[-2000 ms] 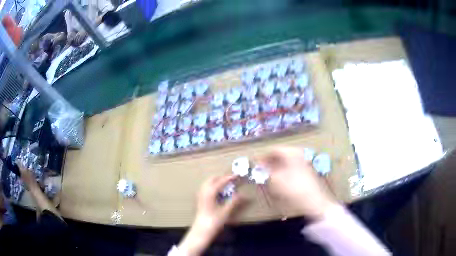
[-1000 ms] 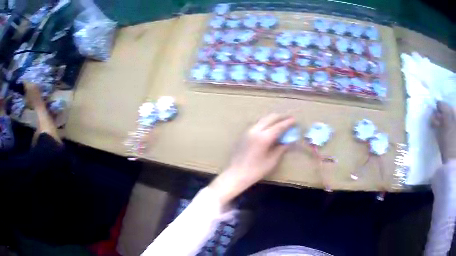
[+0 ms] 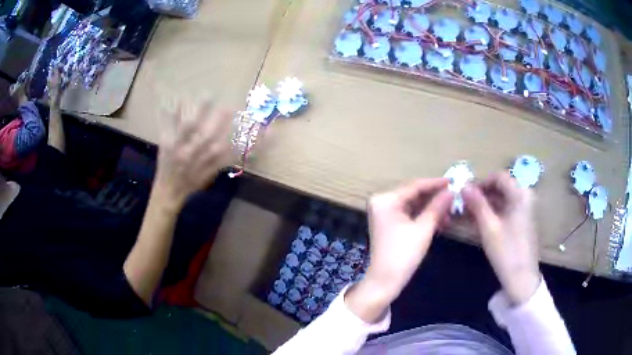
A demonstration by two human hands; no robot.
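Note:
My left hand (image 3: 409, 215) and my right hand (image 3: 504, 222) meet near the bench's front edge. Their fingertips hold a small geared motor with a white toothed wheel (image 3: 459, 177) between them. A silver-blue motor (image 3: 527, 170) lies just beyond my right hand. Two more motors (image 3: 584, 176) with trailing leads lie at the right. Two motors with white gears (image 3: 290, 96) lie side by side at the left, leads hanging to the edge. Fingers hide part of the held motor.
A clear tray (image 3: 478, 83) of wired motors stands at the back right. A neighbour's blurred hand (image 3: 190, 142) is at the left near the geared motors. A carton (image 3: 239, 253) of motors is below the bench edge. White sheet edge at far right.
My right hand has come back from the white sheet and joined my left on a motor with a white wheel. The neighbour's arm has reached in. The view has shifted left and down.

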